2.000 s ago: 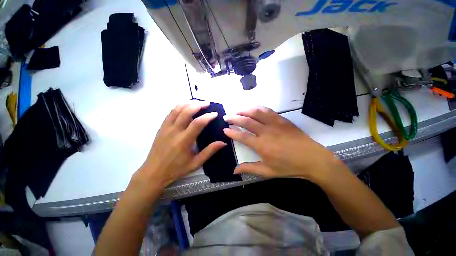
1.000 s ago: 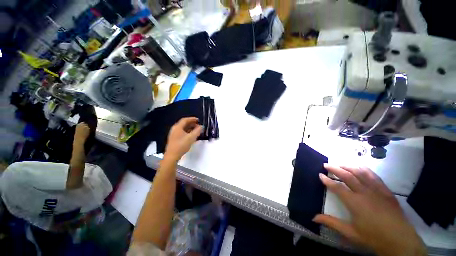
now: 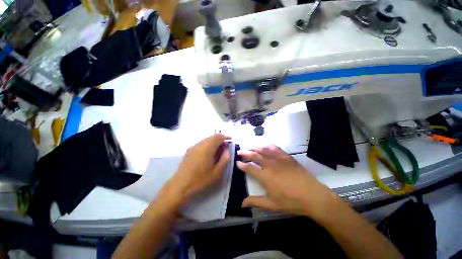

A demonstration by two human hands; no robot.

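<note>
A cut panel lies pale side up in front of the needle, with its right edge over a narrow black strip. My left hand pinches the panel near its upper right edge, fingertips partly hidden. My right hand rests with spread fingers at the strip's right side, fingertips touching its upper part. The presser foot and needle area of the white sewing machine is just beyond both hands.
A black panel bundle lies at the left table edge. A black strip stack lies left of the needle, another black pile under the machine arm. Scissors with yellow and green handles lie right. A dark fabric bundle is at the back left.
My left hand has come from the panel bundle to the strip, bringing a pale-sided panel. My right hand stays by the strip. The view has swung back right, and the neighbouring worker is out of view.
</note>
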